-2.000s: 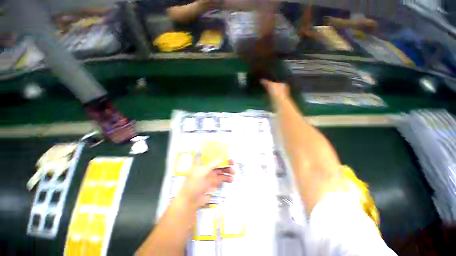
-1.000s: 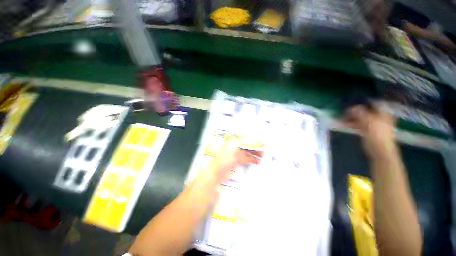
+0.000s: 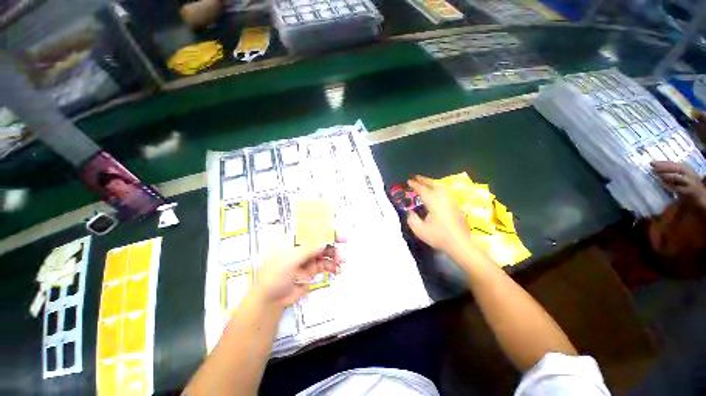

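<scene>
My left hand (image 3: 293,277) holds a thin yellow-faced rectangular module (image 3: 314,221) over the middle of the blister tray (image 3: 341,232). The tray has rows of pockets with dark or yellow outlines; glare hides part of it. My right hand (image 3: 441,218) is at the tray's right side with its fingers around a small black and red object (image 3: 405,199) low at the bench. Loose yellow pieces (image 3: 489,216) lie just right of that hand. A yellow sticker sheet (image 3: 126,309) lies left of the tray.
A white backing skeleton (image 3: 63,329) with cream scraps (image 3: 60,267) lies far left. An upright smartphone (image 3: 120,184), a square watch-like case (image 3: 101,223) and a white clip (image 3: 167,216) stand behind. At right, another person's hand (image 3: 677,178) touches a tray stack (image 3: 627,135).
My right hand has come back from the far side of the bench to beside the tray, near the yellow pile. My left hand stays over the tray. The camera view has shifted.
</scene>
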